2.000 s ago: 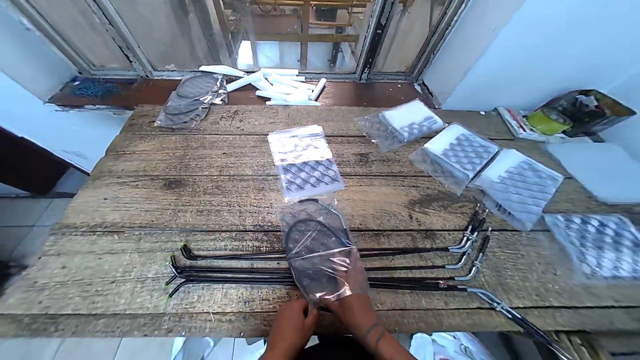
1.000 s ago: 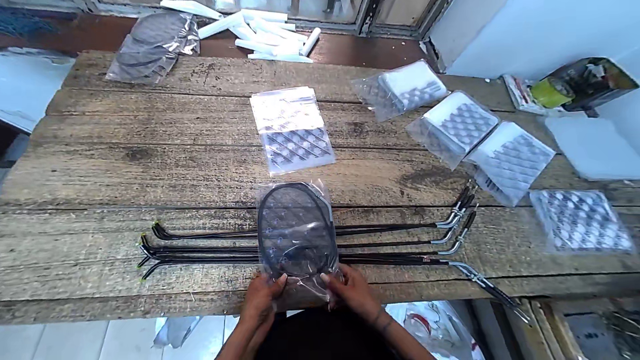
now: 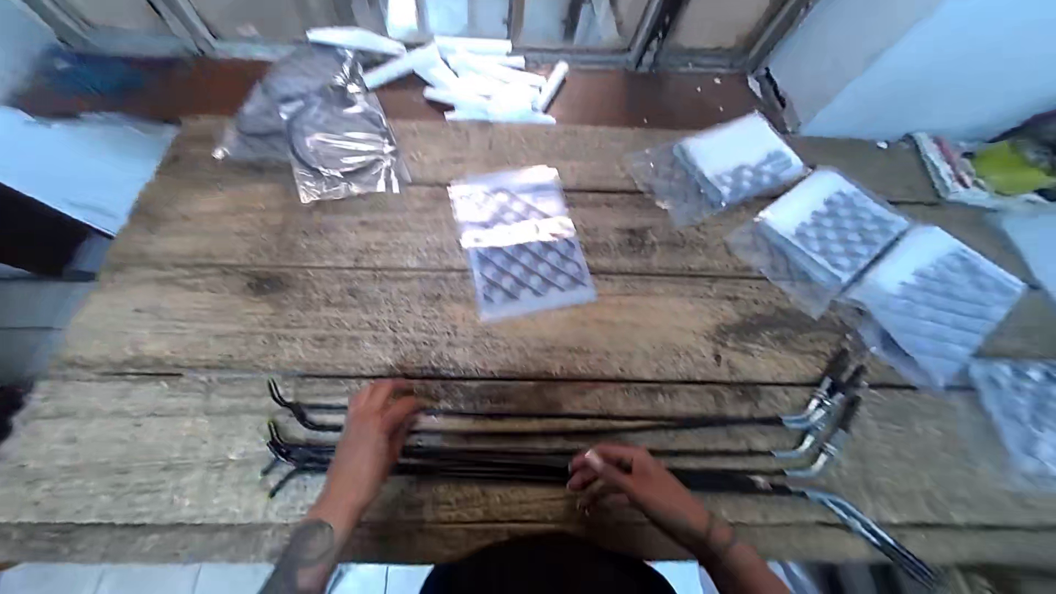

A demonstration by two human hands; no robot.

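Note:
Several thin black rods or cables with bent metal ends (image 3: 528, 470) lie left to right along the near part of the wooden table. Over their left part is my left hand (image 3: 379, 425), fingers slightly bent, holding nothing visible. My right hand (image 3: 619, 478) hovers over the middle of the bundle with curled fingers; whether it touches a rod is unclear. A clear plastic bag with a coiled black cable (image 3: 342, 140) lies at the far left, overlapping another bag (image 3: 276, 107). Beyond my hands, in the middle, lies a clear packet with a diamond-patterned sheet (image 3: 532, 268).
Plastic-wrapped patterned packs lie at the right: one far back (image 3: 742, 161), one beside it (image 3: 833, 227), one nearer (image 3: 940, 301) and one at the right edge (image 3: 1023, 412). White rolled pieces (image 3: 487, 78) are piled on the window ledge. The wooden table's near edge (image 3: 206, 540) runs below my hands.
The bag with the coiled cable, held in both my hands before, now lies at the far left by the other bag. Both hands have let it go and are over the rods.

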